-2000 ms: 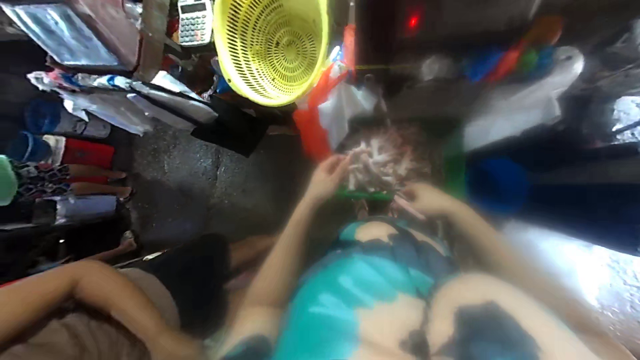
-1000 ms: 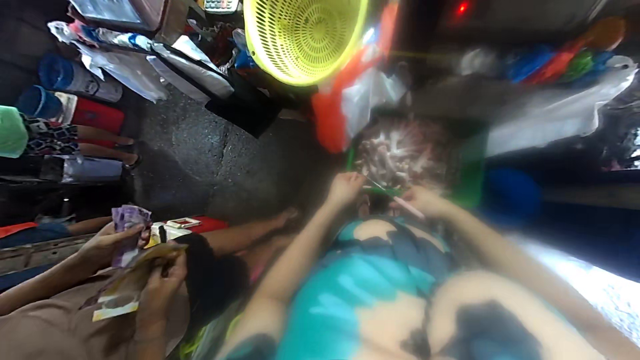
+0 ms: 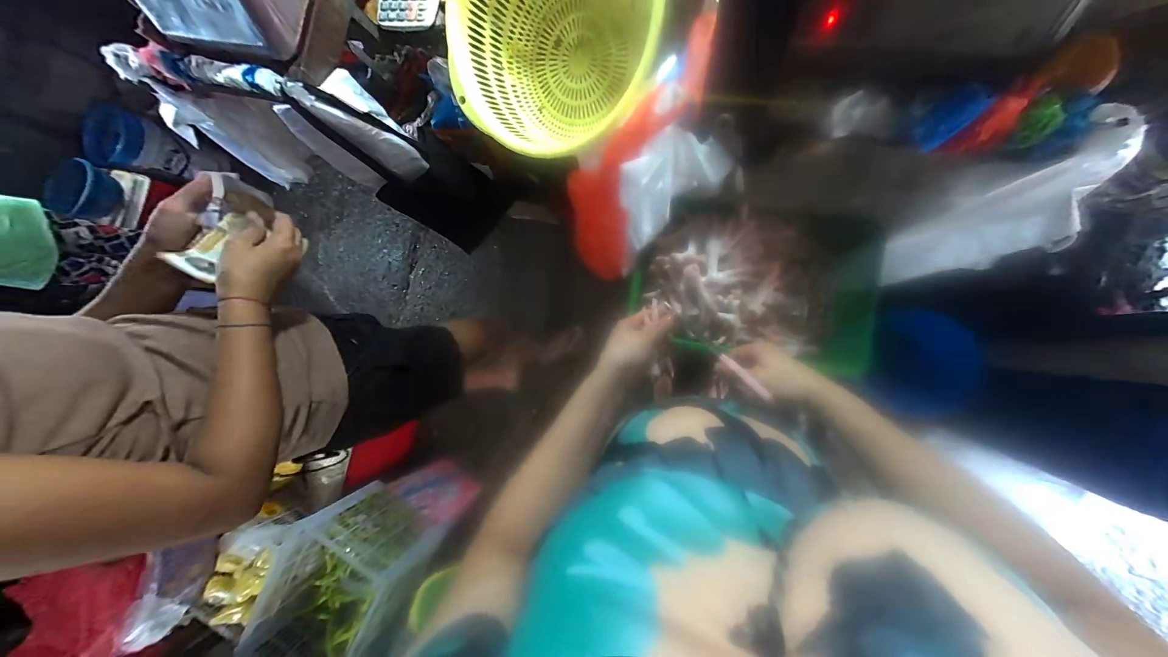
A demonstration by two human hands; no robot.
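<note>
A green tray [image 3: 849, 319] in front of my body holds a heap of pale, pinkish pieces that look like chicken feet [image 3: 721, 283], blurred. My left hand [image 3: 641, 336] is at the tray's near left edge, its fingers closed around a small pale piece. Just to its right, my right hand [image 3: 766, 370] grips the pink handle [image 3: 744, 376] of a thin tool, probably a knife, whose blade is too blurred to make out. Both hands are close together above the tray's near rim.
A yellow plastic basket [image 3: 561, 73] is beyond the tray, beside red and clear plastic bags [image 3: 671, 182]. On the right is a blue round container [image 3: 931, 360]. At the left a person holds banknotes [image 3: 214, 242], near a crate of green vegetables [image 3: 347, 566].
The person at the left has come further into view, now upright beside me with banknotes in hand. My hands stay at the tray's near edge.
</note>
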